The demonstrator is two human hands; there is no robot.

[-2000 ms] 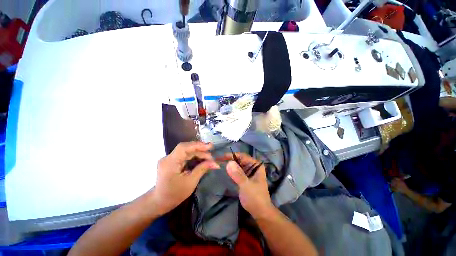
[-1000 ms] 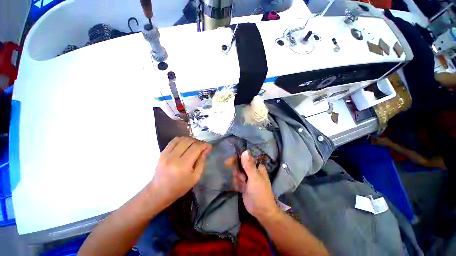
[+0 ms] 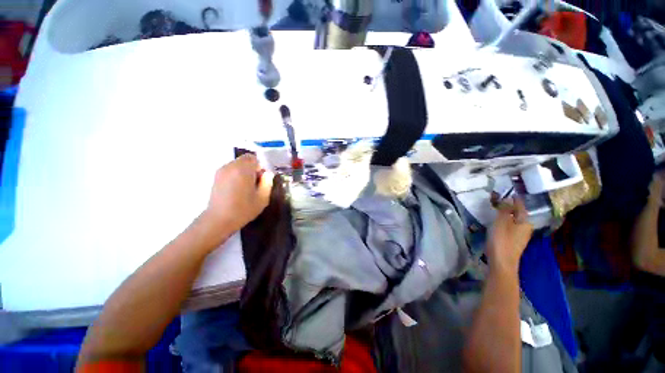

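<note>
My left hand (image 3: 240,191) pinches the top of the dark strip (image 3: 267,255) just left of the needle area. The strip hangs down over the table edge towards my lap. The grey garment (image 3: 375,244) lies bunched beside it, under the machine head (image 3: 335,87) and over my lap. The presser foot and needle are too blurred to make out. My right hand (image 3: 509,218) is off the garment, right of the machine, by the parts tray. A small dark tool, possibly thread snips (image 3: 502,198), shows at its fingertips; whether it is gripped is unclear.
The white parts tray (image 3: 552,173) stands just beyond my right hand. A cream thread bundle (image 3: 394,177) hangs by the machine face. A metal flask (image 3: 345,25) stands behind the machine. Another person's arm (image 3: 647,226) shows at the far right.
My right hand has left the garment and moved far right to the tray area. My left hand has moved up and left to the dark strip, more of which now shows.
</note>
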